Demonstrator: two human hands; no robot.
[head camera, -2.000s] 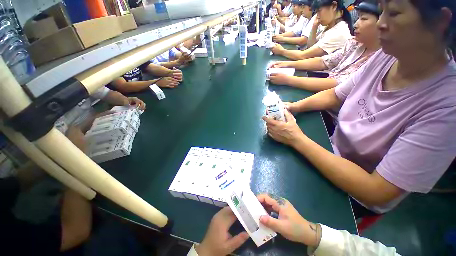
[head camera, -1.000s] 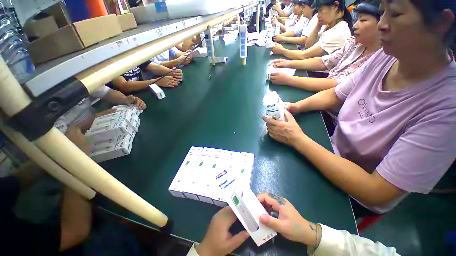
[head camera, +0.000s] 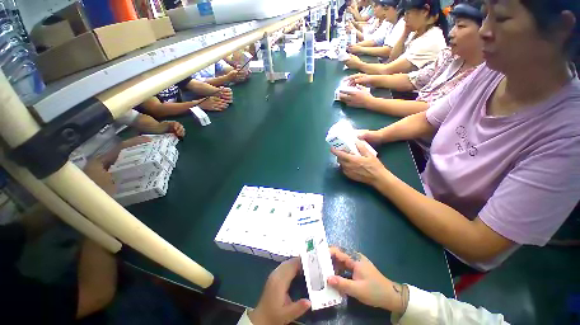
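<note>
A slim white carton with a picture of a pale device with a green screen is held over the table's near edge. My right hand grips its right side, thumb on the front. My left hand is at its left side, fingers partly hidden behind it. The carton's top end overlaps the view of a row of white cartons lying flat side by side on the dark green table.
A cream tube with a black joint crosses the left side. A shelf holds a brown box. A person in lilac at right holds white cartons. More cartons are stacked at left.
The carton in my hands has turned more upright, its lower end shifting slightly left. The person in lilac has tilted their cartons.
</note>
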